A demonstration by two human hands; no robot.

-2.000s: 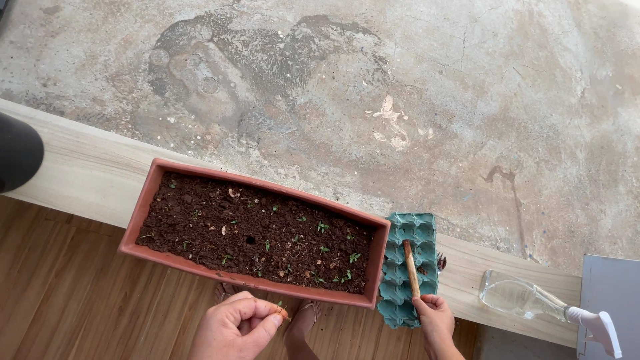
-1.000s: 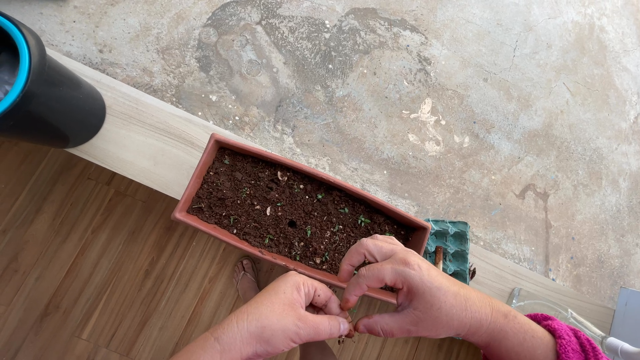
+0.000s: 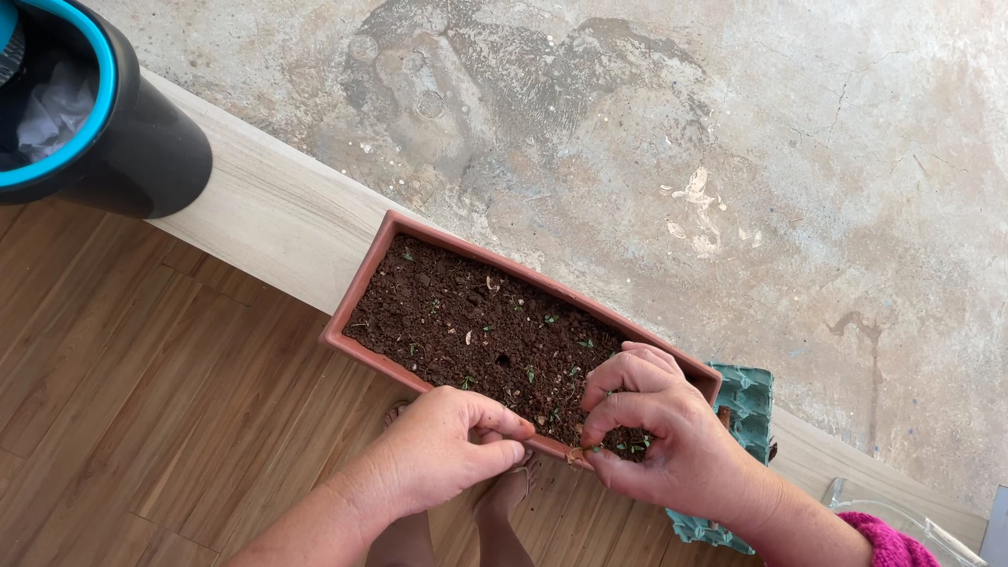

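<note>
A long terracotta-coloured planter box [image 3: 370,358] full of dark soil [image 3: 441,307] lies at a slant in the middle. Small green seedlings [image 3: 550,319] dot the soil, which has a small hole [image 3: 503,360] near its centre. My right hand [image 3: 654,425], over the planter's near right edge, pinches a small seedling [image 3: 581,454] between thumb and forefinger. To its left my left hand [image 3: 457,441] is at the near rim, thumb and forefinger slightly apart, with nothing visible between them. A green egg carton [image 3: 744,402] lies beyond the planter's right end, partly hidden by my right arm.
A black bin with a blue rim [image 3: 110,87] stands at the upper left on the pale ledge [image 3: 260,205]. Rough concrete [image 3: 787,118] spreads behind. Wooden flooring [image 3: 197,378] and my sandalled feet [image 3: 504,496] are below. A clear spray bottle [image 3: 890,512] lies at the lower right.
My right hand has left the wooden stick on the egg carton and come over to my left. The hands met a second ago and are now apart, the seedling in the right. The view has shifted left.
</note>
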